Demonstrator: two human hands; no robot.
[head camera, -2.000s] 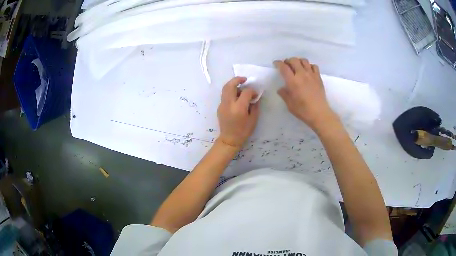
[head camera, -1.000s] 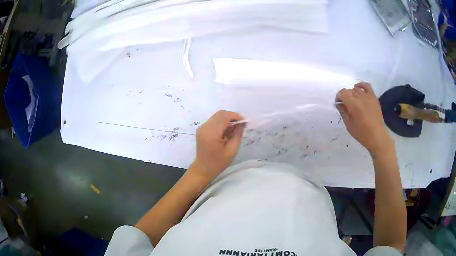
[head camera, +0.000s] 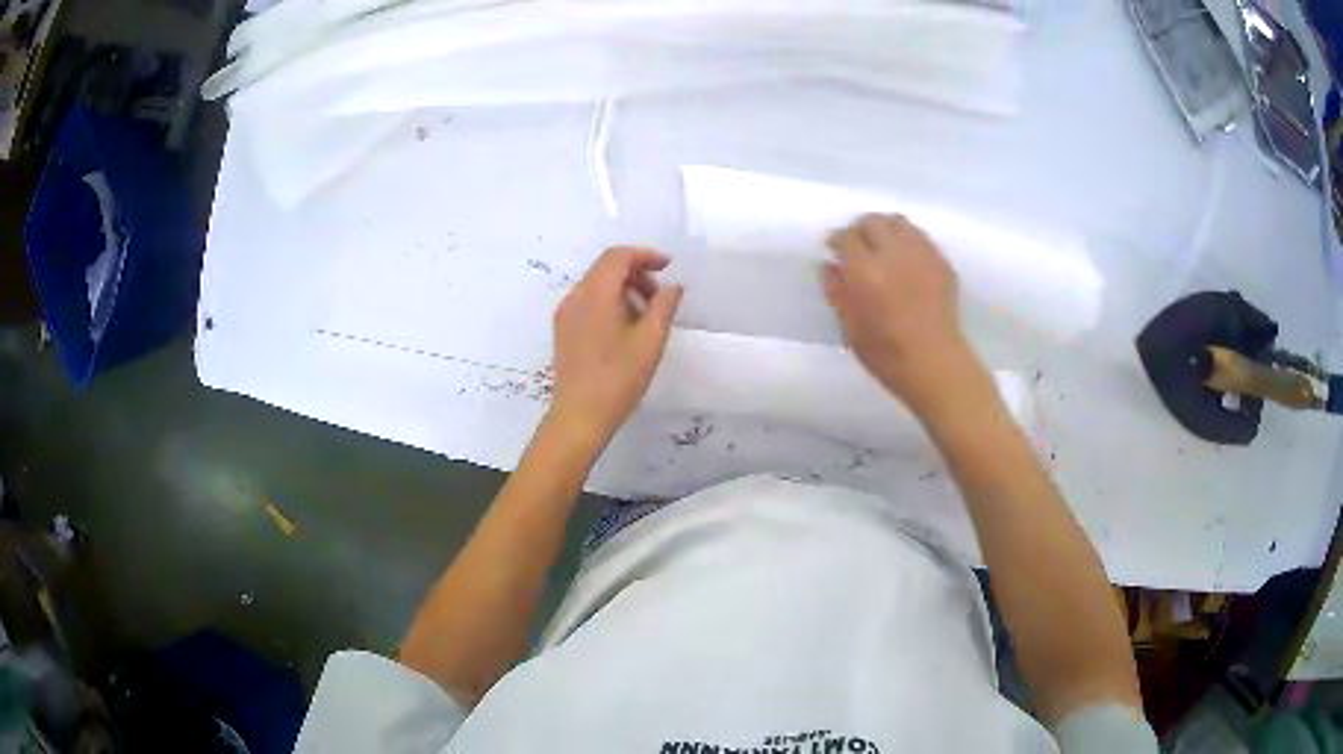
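Note:
A long white piece (head camera: 1016, 273) lies flat on the white table in front of me. A second white piece (head camera: 751, 376) lies nearer my body, below my hands. My left hand (head camera: 608, 332) is just left of the pieces, fingers curled and apart, with nothing seen in it. My right hand (head camera: 891, 287) is over the lower edge of the far piece, fingertips down; whether it pinches anything is hidden. A thin white strip (head camera: 600, 155) lies loose above my left hand.
A dark iron (head camera: 1200, 361) with a wooden handle rests at the right. Layered white sheets (head camera: 633, 59) lie along the back. Metal trays (head camera: 1196, 74) are at the back right. A blue bin (head camera: 74, 243) stands left of the table (head camera: 368, 302).
The piece held between both hands a second ago now lies on the table near my body. My left hand has let go and moved up; my right hand has moved left from near the iron.

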